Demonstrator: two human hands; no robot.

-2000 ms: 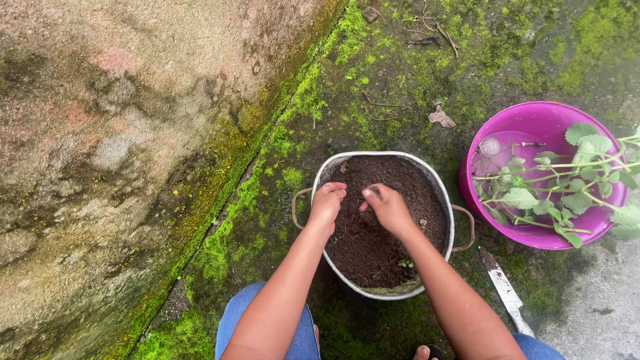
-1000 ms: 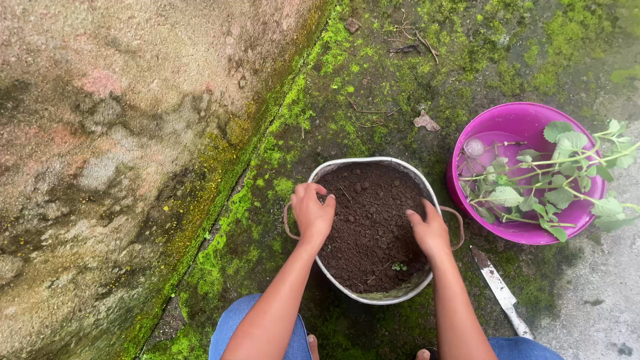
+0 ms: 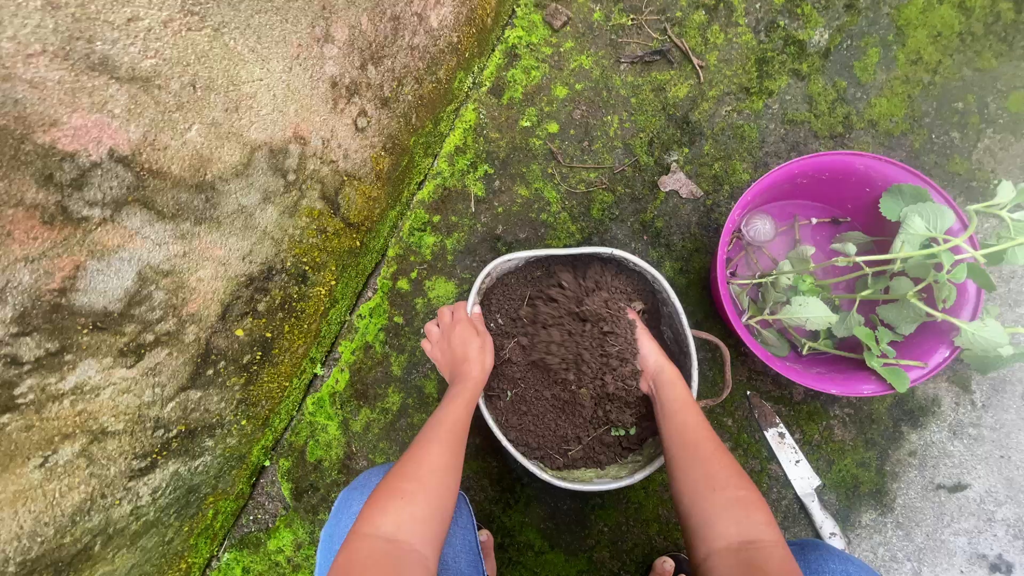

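A dented metal pot (image 3: pixel 546 475) with side handles holds dark crumbly soil (image 3: pixel 560 400), and a tiny green sprout (image 3: pixel 622 430) shows near its lower side. My left hand (image 3: pixel 459 346) grips the pot's left rim, its thumb over the edge. Inside the right side of the pot, my right hand (image 3: pixel 650 352) is partly sunk in the soil; its fingers are mostly hidden, so their hold cannot be told. Soil beside it is blurred by motion.
Right of the pot stands a magenta plastic tub (image 3: pixel 724 296) with liquid and leafy green cuttings (image 3: pixel 896 296). A soil-stained knife (image 3: pixel 792 464) lies below it. A rough, mossy wall or rock (image 3: pixel 176 240) rises at left. Twigs and a dry leaf (image 3: pixel 680 182) lie on the mossy ground.
Both hands were together over the soil, then moved apart. My left hand has gone from inside the pot's edge to its outer rim. The soil's surface has been stirred and heaped.
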